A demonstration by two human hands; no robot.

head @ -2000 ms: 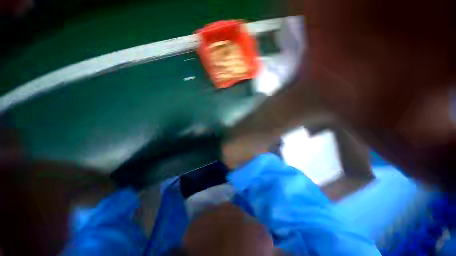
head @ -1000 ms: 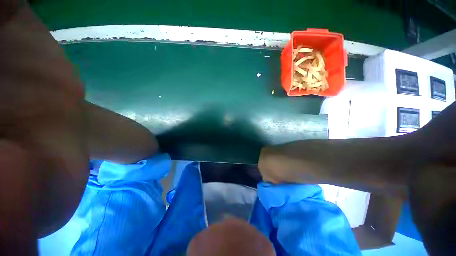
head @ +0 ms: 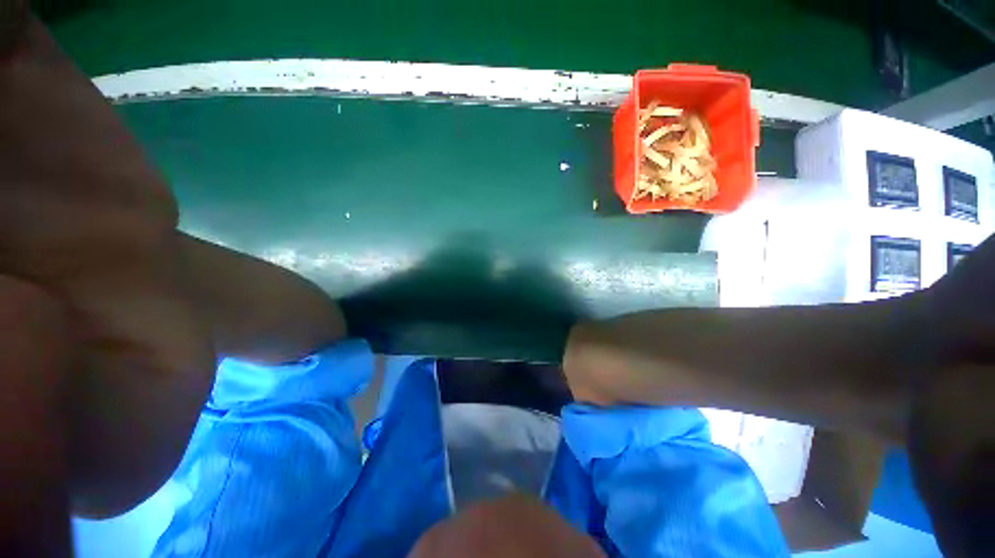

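Note:
My left hand (head: 93, 251) is a large, dark, blurred shape close to the lens at the left edge, with its forearm rising from a blue sleeve. My right hand (head: 966, 403) is dark and cut off by the right edge, its forearm stretching across from the other sleeve. The fingers of both are not readable, and nothing held shows. In front, a red open bin (head: 738, 142) holds tan strips (head: 679, 158). Right of it stands a white foam tray (head: 820, 153) with several dark rectangles (head: 895, 180) in it.
The glossy green bench (head: 415, 174) has a worn white rail (head: 360, 79) behind it, with a darker green surface beyond. White sheeting (head: 791, 245) lies between bin and tray. A brown carton (head: 840, 480) with white material is below at right. My knees or sleeves in blue are below.
The view has swung and steadied since the oldest frame, bringing the foam tray into view. Over the last second the hands and forearms shifted only slightly; the bin has not moved on the bench.

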